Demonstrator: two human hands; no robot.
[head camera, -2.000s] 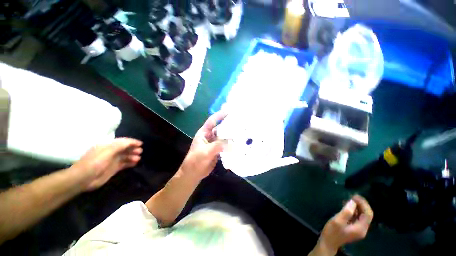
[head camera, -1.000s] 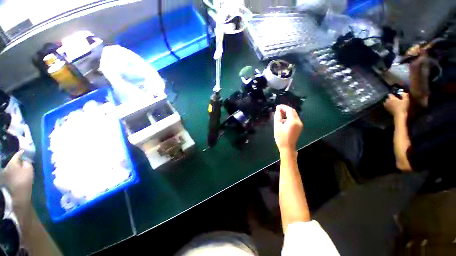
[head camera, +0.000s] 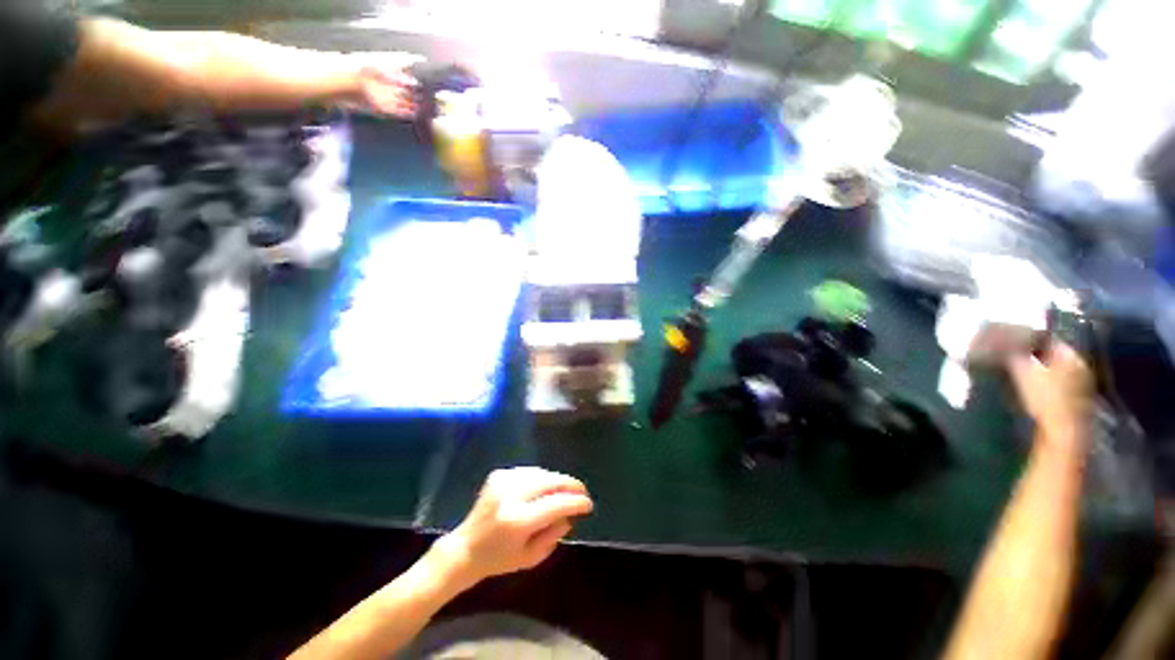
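Observation:
A white housing (head camera: 1005, 307), blurred, is at the far right of the dark green bench. My right hand (head camera: 1057, 383) is closed on its near right side. My left hand (head camera: 522, 518) is over the bench's front edge, with loosely curled fingers and nothing visible in it. A black electric screwdriver with a yellow label (head camera: 679, 368) hangs or stands tilted near the middle; its tip contact is unclear. Black parts (head camera: 799, 387) lie heaped between it and my right hand.
A blue tray (head camera: 299, 393) of white parts is left of the pale screw feeder (head camera: 580, 333). Dark-and-white housings (head camera: 213, 342) crowd the left. Another person's arm (head camera: 232, 71) reaches across at upper left. A clear tray (head camera: 947, 226) is at back right.
My right hand has gone from empty over the black parts to gripping the white housing. My left hand has left the housings at the left and come to the front edge. The view has turned.

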